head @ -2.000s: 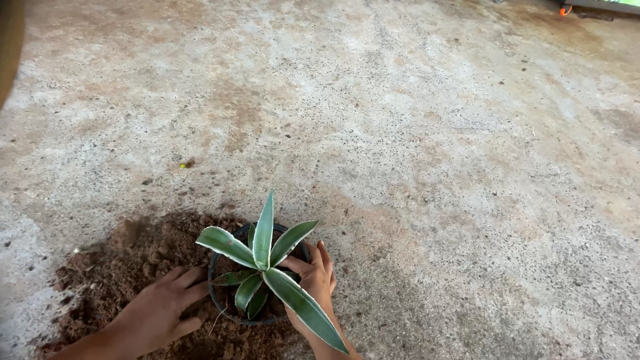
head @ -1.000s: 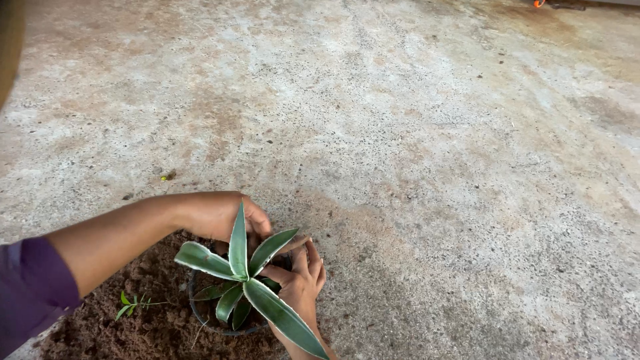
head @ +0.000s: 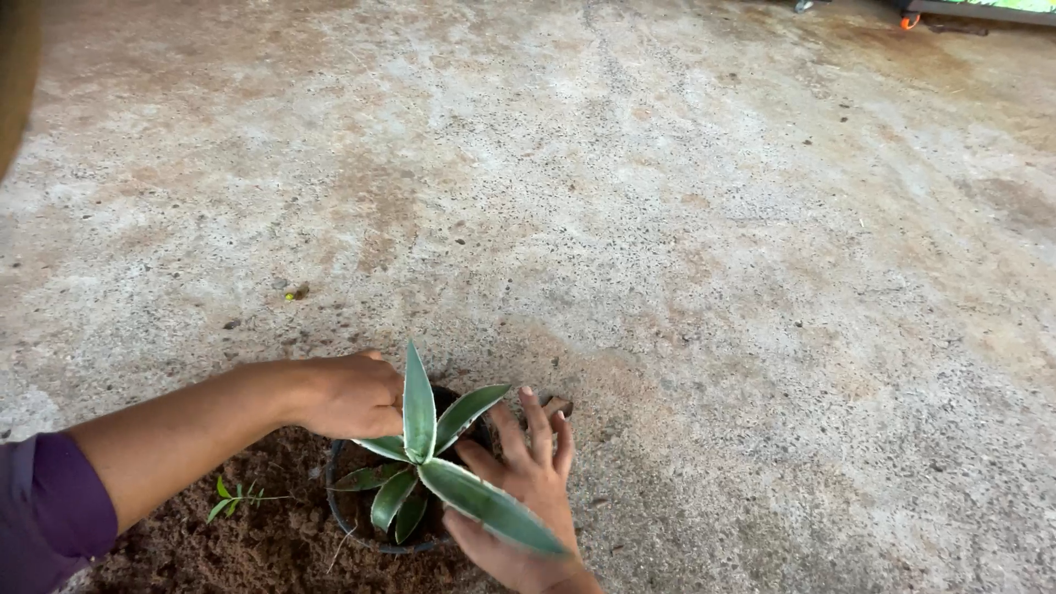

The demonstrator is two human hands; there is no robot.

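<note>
An agave plant (head: 419, 456) with pale-edged green leaves stands in a round dark pot (head: 337, 495) at the lower middle. My left hand (head: 355, 398) reaches over the pot's far left rim, behind the upright leaf; its fingertips are hidden, so whether they hold anything does not show. On the pot's right side lies my right hand (head: 528, 483), fingers spread beside the rim, the thumb near the leaves and one long leaf crossing over the hand. Loose brown soil (head: 247, 536) is heaped on the floor left of the pot and below it.
A small green sprig (head: 239, 499) lies on the soil. Beyond the pot, a yellow-green bit (head: 290, 295) rests on the rough concrete floor (head: 660, 247). A small brown piece (head: 558, 406) is by my right fingertips. An orange caster (head: 909, 21) is at the top right.
My left hand has moved from the soil left of the pot to its far rim, where it remains. The right hand stays at the right side, its fingers now more spread than one second ago.
</note>
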